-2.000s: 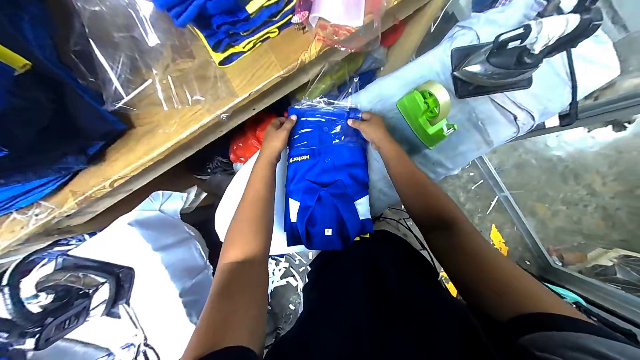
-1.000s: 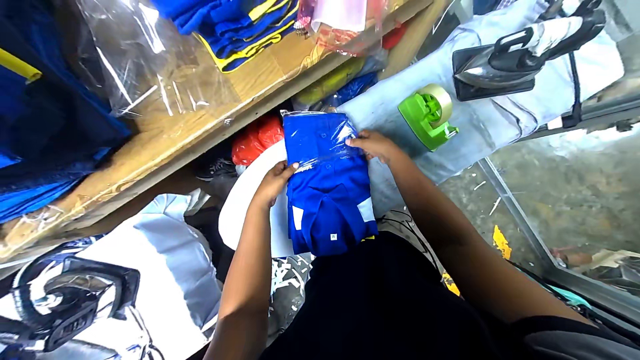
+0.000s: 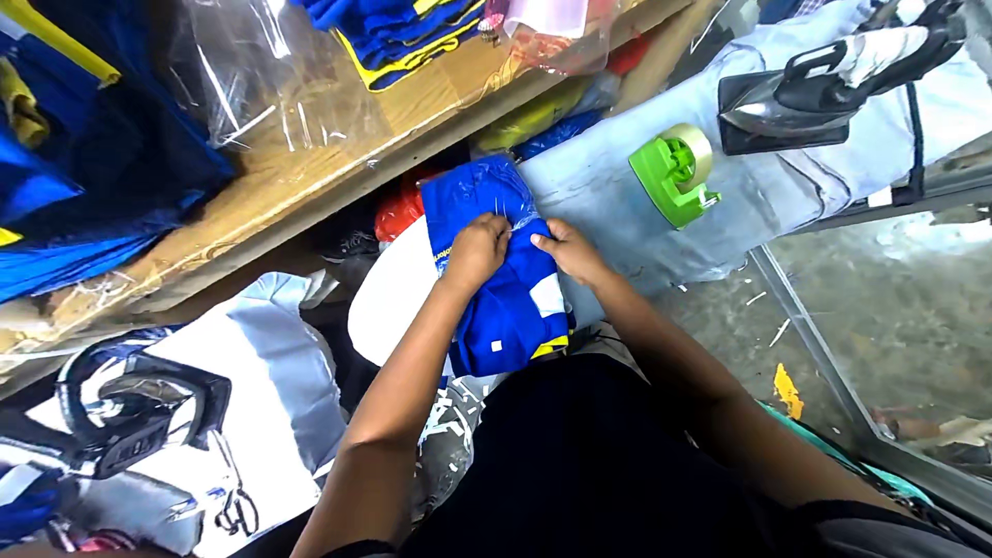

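A folded blue shirt with white and yellow parts lies in front of me on the end of a padded ironing surface, and clear plastic film covers its far part. My left hand rests on the middle of it, fingers curled at the near edge of the film; whether they pinch the film cannot be told. At the shirt's right edge, my right hand has its thumb and fingers close together on the cloth or film. A green tape dispenser with a roll of clear tape stands to the right of my hands.
An iron rests at the upper right of the grey padded surface. The wooden table on the left bears blue and yellow garments and clear plastic bags. A second iron is at the lower left. A red bag lies beneath the table edge.
My left hand has moved from the shirt's left edge onto its middle. My right hand has moved nearer to me along the right edge. The shirt is now slightly turned.
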